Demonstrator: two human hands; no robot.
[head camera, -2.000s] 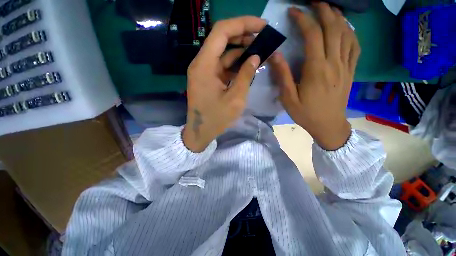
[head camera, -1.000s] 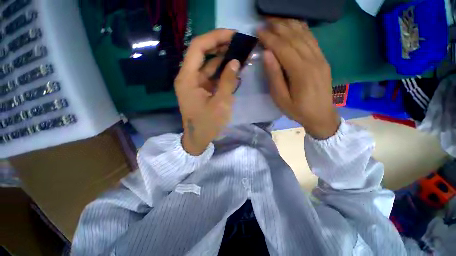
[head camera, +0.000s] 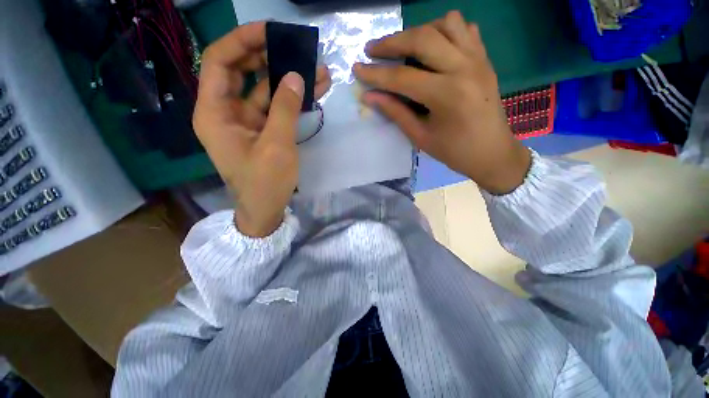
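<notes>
A flat black rectangular module (head camera: 292, 56) is held upright in my left hand (head camera: 253, 116), with the thumb on its face. A thin red and dark lead (head camera: 317, 128) curves out below its lower end. My right hand (head camera: 451, 101) is to the right, over a white sheet (head camera: 350, 159), fingers bent and a little apart. A small pale bit shows near its fingertips; I cannot tell whether the fingers hold it. The sheet has a glossy, reflecting part (head camera: 354, 39) between the hands.
A white foam tray (head camera: 85, 167) with rows of circuit modules is at the left. Black modules with red wires (head camera: 155, 47) lie beside it. A red parts tray (head camera: 530, 110) and blue bin (head camera: 622, 35) are at the right. A black object (head camera: 326, 1) is at the top edge.
My left hand has moved left in view, and the black module is now more upright, with its lead showing. My right hand has shifted lower, its fingers bent. The view has shifted, showing more red tray.
</notes>
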